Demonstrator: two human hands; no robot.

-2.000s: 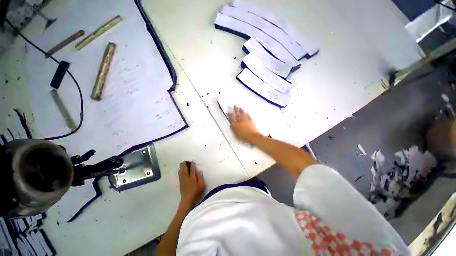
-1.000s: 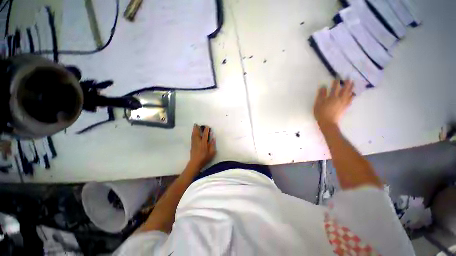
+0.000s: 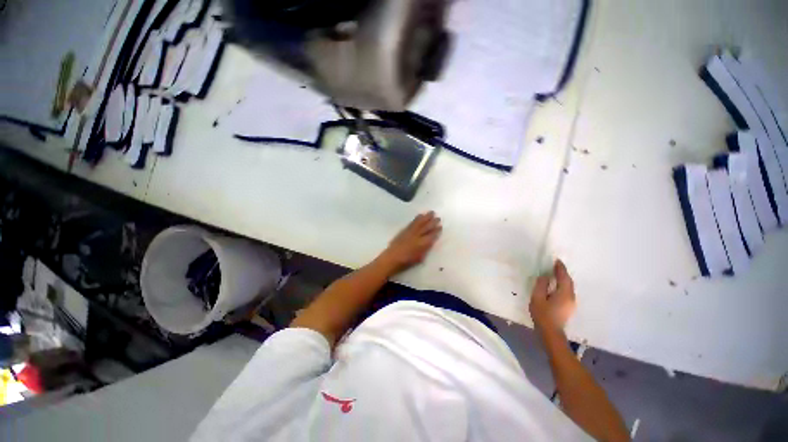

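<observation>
The cutting machine (image 3: 371, 52) stands at the top centre, its round motor body blurred and hiding part of the lay. Its grey base plate (image 3: 393, 160) is at the front edge of the white paper marker (image 3: 488, 95), which has dark fabric edges under it. My left hand (image 3: 416, 239) lies on the table just below the base plate, with no object visible in it. My right hand (image 3: 553, 298) is near the table's front edge, fingers partly curled; whether it holds something is unclear. A group of cut pieces (image 3: 715, 216) lies at the far right.
More cut pieces (image 3: 130, 121) lie at the left of the table. A white waste bin (image 3: 177, 302) with dark scraps stands below the table edge. A yellowish bar (image 3: 64, 82) is at the far left. Small dark lint dots the white table (image 3: 622, 224).
The view has swung left. My right hand has left the cut pieces and come back towards the front edge. My left hand is nearer the base plate; the small dark thing at its fingers no longer shows.
</observation>
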